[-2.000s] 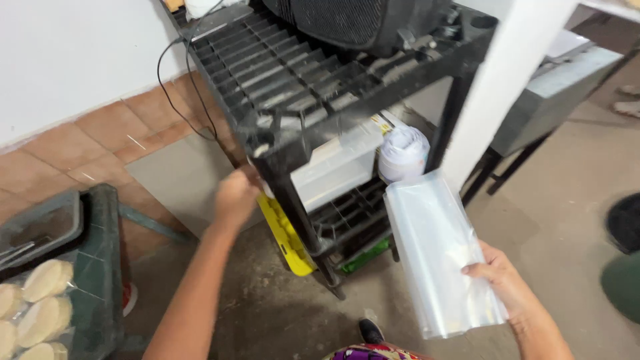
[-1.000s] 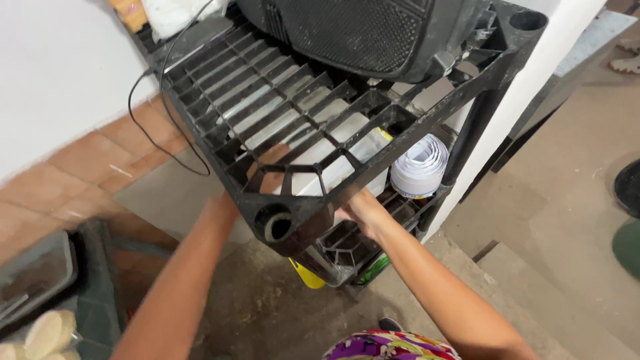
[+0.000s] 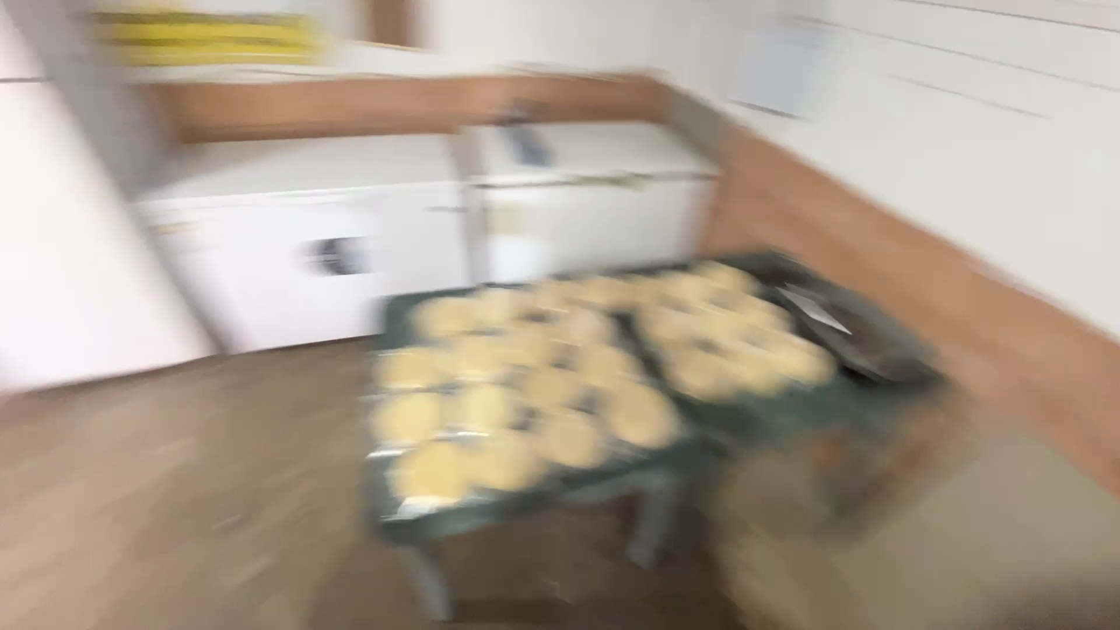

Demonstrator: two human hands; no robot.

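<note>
Neither of my hands shows in the head view now, so what they hold or touch is hidden. The picture is strongly blurred. Ahead stands a green table bearing many pale, round, flat pieces, laid out in rows. Shiny reflections on some of them look like clear plastic. At the table's far right end sits a dark tray with a light, flat thing in it, too blurred to name.
Two white chest freezers stand along the back wall, with a dark object on the right one. A tiled wall band runs behind the table's right side. A tall white surface rises at the far left.
The view has swung from the black plastic shelf to the table and freezers. Both hands, earlier at the shelf, have left view. Two seconds ago my right hand held clear plastic bags or sheets.
</note>
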